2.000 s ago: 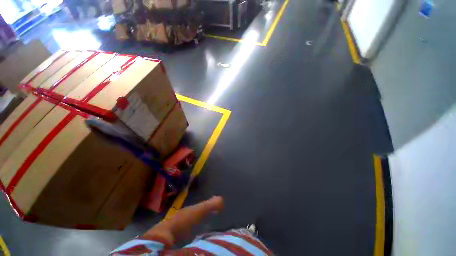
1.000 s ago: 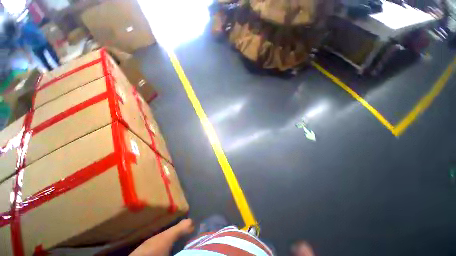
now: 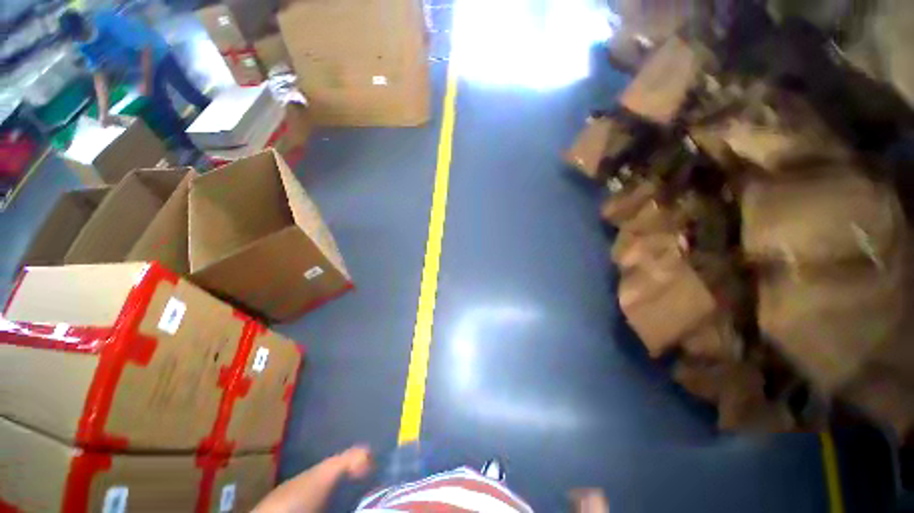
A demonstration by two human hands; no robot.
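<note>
Cartons with red tape (image 3: 165, 371) are stacked at the lower left. My left hand (image 3: 326, 481) is low in the picture, to the right of these cartons, with no object visible in it; its fingers are blurred. My right hand (image 3: 589, 499) shows only as a small blurred part at the bottom edge, so its fingers cannot be read. Neither hand visibly touches the cartons.
Open empty cartons (image 3: 251, 225) stand behind the taped stack. A person in blue (image 3: 135, 50) bends over a carton at the upper left. A large carton (image 3: 351, 70) stands beyond. Brown bags (image 3: 792, 220) crowd the right. A yellow line (image 3: 431, 271) runs along the floor.
The view has moved forward and turned left. Open cartons and the person now show nearer, and brown bags are close on the right. Both hands remain low in the picture.
</note>
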